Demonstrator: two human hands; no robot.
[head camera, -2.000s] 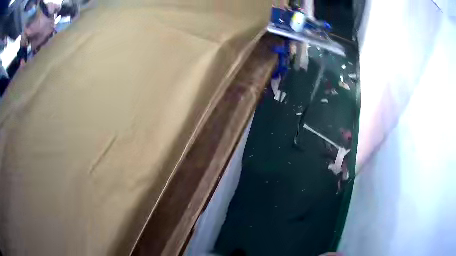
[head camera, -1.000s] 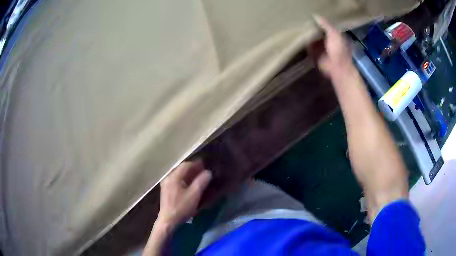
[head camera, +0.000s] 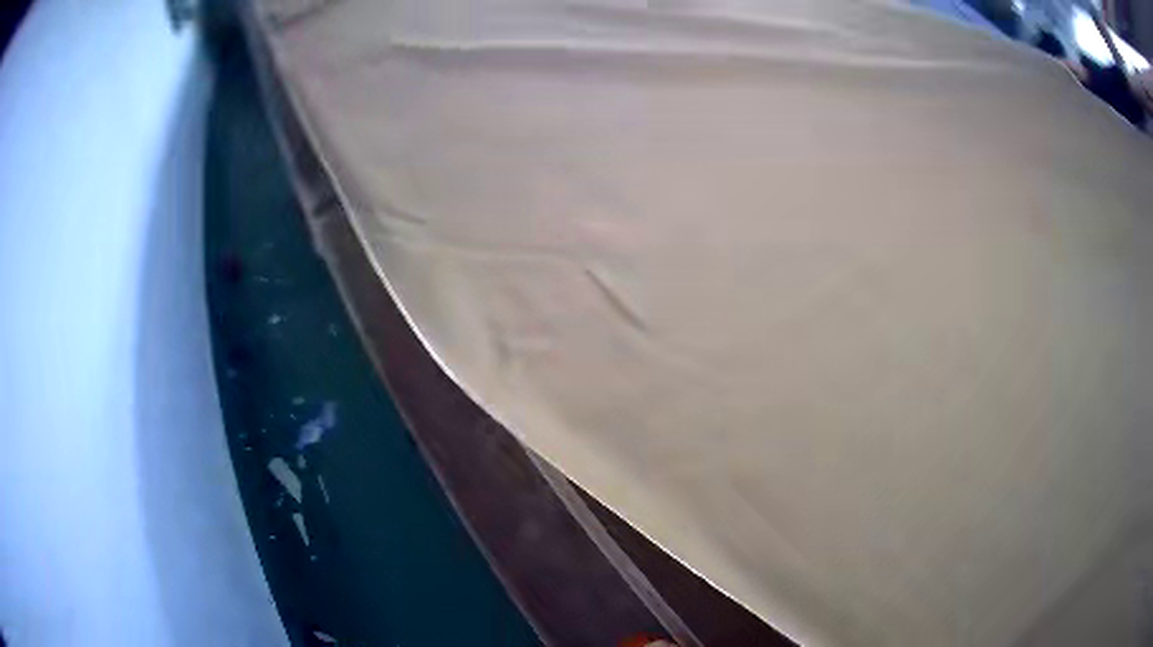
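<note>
The wide tan fabric ply covers the table, with small creases in its near part and long folds towards the far end. Its thin pale edge curves along the dark brown table rim. Near the bottom, a gap shows between this edge and a pale strip lying on the rim. Neither my left hand nor my right hand can be made out. A tiny orange-red patch at the bottom edge is too small to identify.
A green floor aisle with pale scraps runs along the table's left side. A white surface borders the aisle at the far left. Dark and shiny blurred shapes show beyond the cloth at the top right.
The view has swung to the table's other direction, with the aisle now at left. Both hands, seen at the fabric edge one second ago, have left view, as have the cans and metal strip.
</note>
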